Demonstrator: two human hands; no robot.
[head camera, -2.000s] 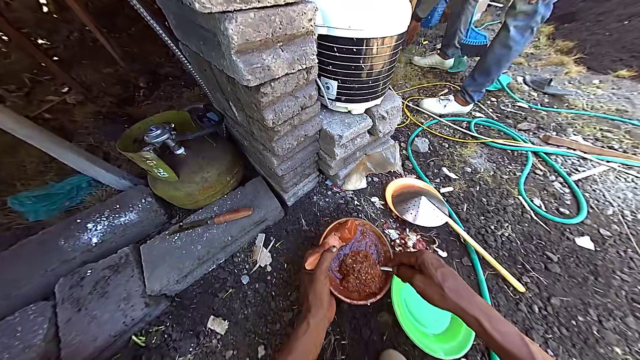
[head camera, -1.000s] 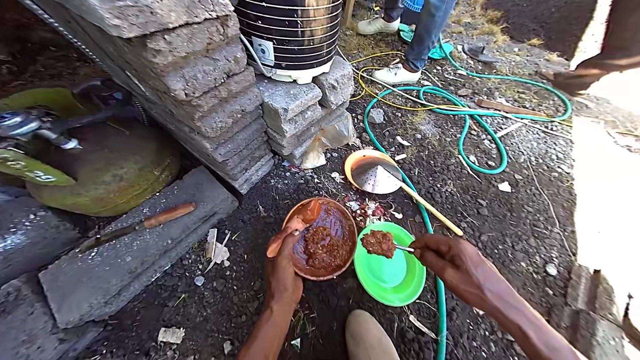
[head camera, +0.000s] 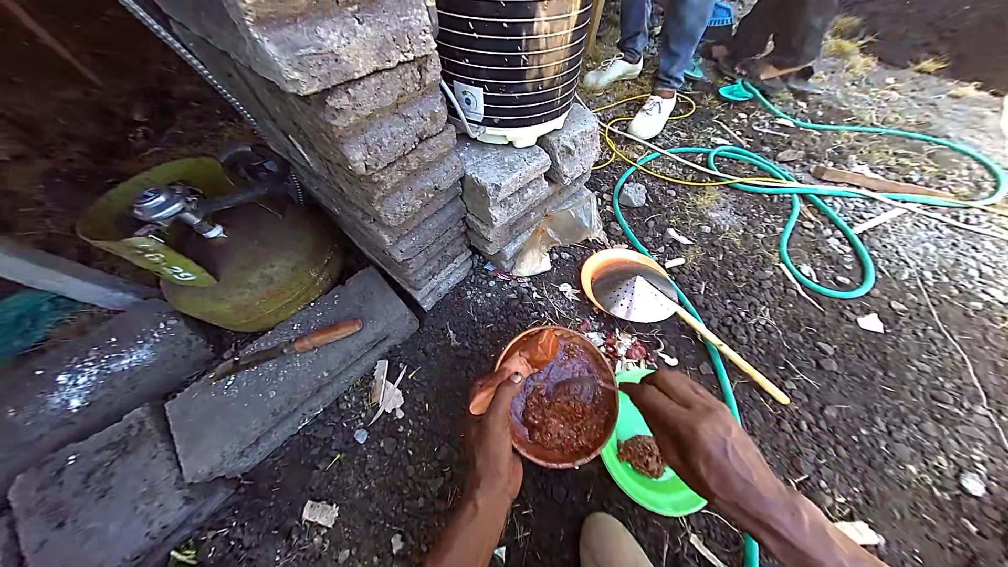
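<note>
My left hand (head camera: 498, 441) grips the left rim of a round brown bowl (head camera: 556, 461) and holds the handle of an orange-brown spoon (head camera: 540, 350) against it. Reddish-brown minced food (head camera: 563, 417) lies in the bowl. My right hand (head camera: 683, 421) is closed on the handle of a metal spoon, mostly hidden by the fingers; its end dips into the bowl's right side. Under that hand, a green plastic plate (head camera: 661, 498) on the ground bears a clump of the same food (head camera: 643, 455).
Beyond the bowl lie an orange bowl with a perforated metal skimmer (head camera: 634, 291) and a green hose (head camera: 720, 370). At left, a knife (head camera: 327, 336) rests on stone blocks (head camera: 291, 378) beside a gas cylinder (head camera: 252, 268). A black drum (head camera: 516, 63) stands on blocks; people's legs (head camera: 677, 47) are behind.
A clump of food that the right hand held up on the spoon a second ago now lies on the green plate. The spoon has moved back to the brown bowl.
</note>
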